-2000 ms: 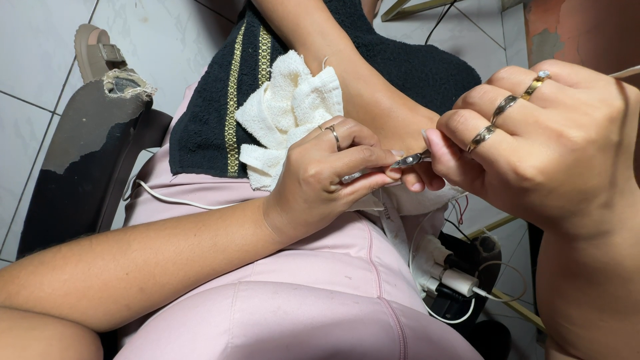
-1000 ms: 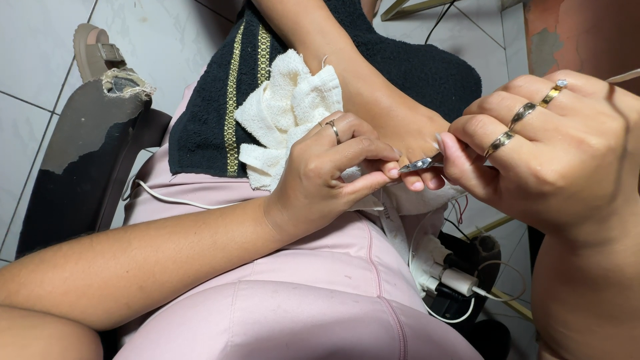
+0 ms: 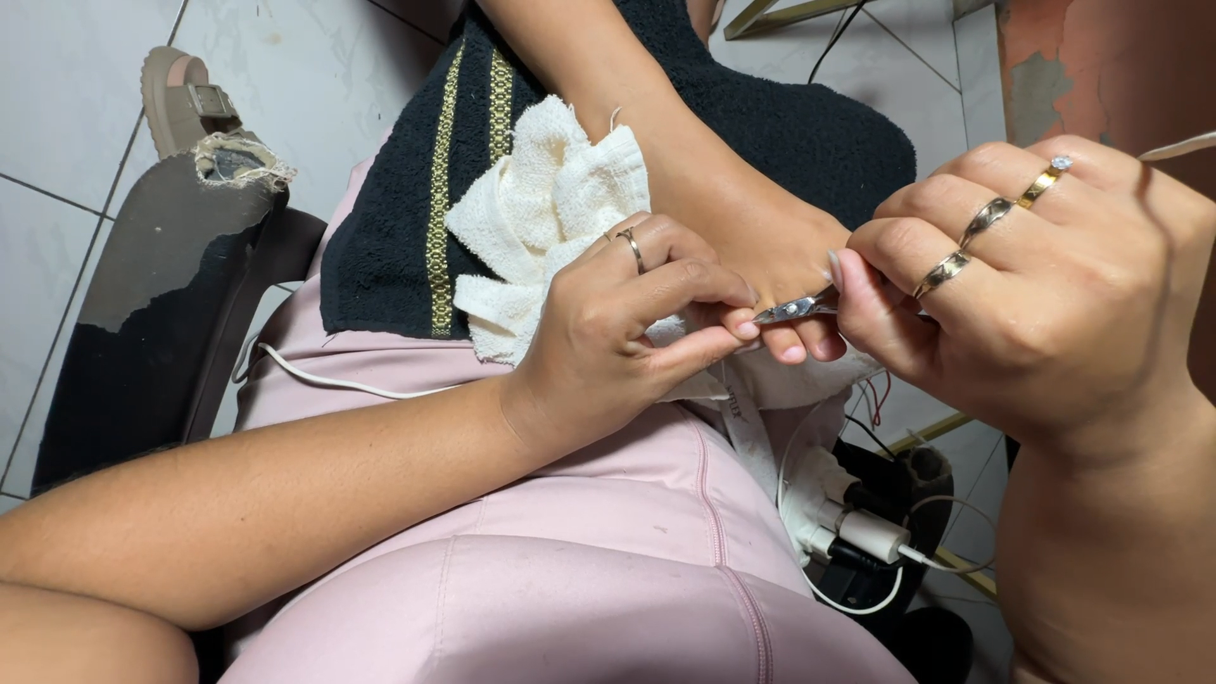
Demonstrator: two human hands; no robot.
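A person's bare foot (image 3: 760, 223) rests on a dark towel (image 3: 817, 142) with gold bands. My right hand (image 3: 1035, 275), with rings on several fingers, grips metal cuticle nippers (image 3: 793, 309); the handles are mostly hidden in the palm. The nippers' tip is at the nail of one toe (image 3: 741, 321). With thumb and fingers, my left hand (image 3: 632, 318) pinches that same toe from the other side. A crumpled white washcloth (image 3: 560, 190) lies between my left hand and the person's ankle, and more white cloth shows under the toes.
Pink padded upholstery or clothing (image 3: 589, 579) fills the near middle. A worn black armrest (image 3: 161, 285) stands at left, near a sandal (image 3: 185, 100). White charger plugs (image 3: 869, 532) and cables hang at lower right. A white cable (image 3: 332, 382) runs beneath my left forearm. Tiled floor lies beyond.
My right hand has shifted and turned slightly with the nippers, whose jaws show more plainly than two seconds ago. My left hand has stayed at the toes with a small change in finger pose.
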